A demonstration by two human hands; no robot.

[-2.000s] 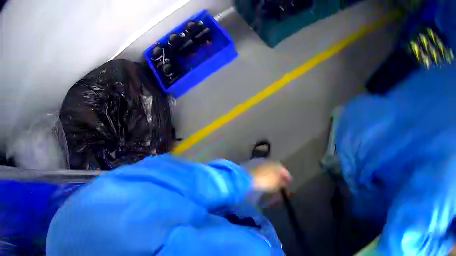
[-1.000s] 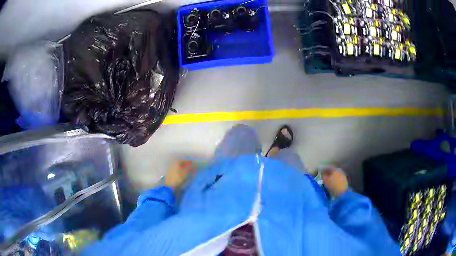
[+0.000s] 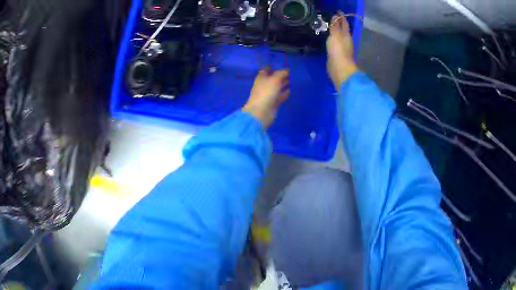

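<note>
A bright blue parts bin (image 3: 305, 127) lies on the floor in front of me. Several black projector optical engine housings (image 3: 172, 73) sit along its back and left side, with round lenses and thin wires. My left hand (image 3: 269, 93) is over the bin's middle, fingers apart, holding nothing. My right hand (image 3: 340, 48) is at the bin's right side, its fingertips beside the rightmost housing (image 3: 291, 28) and a thin wire. Whether the fingertips grip the housing or the bin's wall cannot be told.
A shiny black plastic bag (image 3: 39, 124) stands left of the bin. A dark green container (image 3: 435, 107) with thin pale wires hanging out is at the right. My knee (image 3: 317, 226) is below the bin, with part of a yellow floor line at the left.
The view has moved down close to the bin, which now looks much larger. My hands have gone from beside my body to in and at the bin.
</note>
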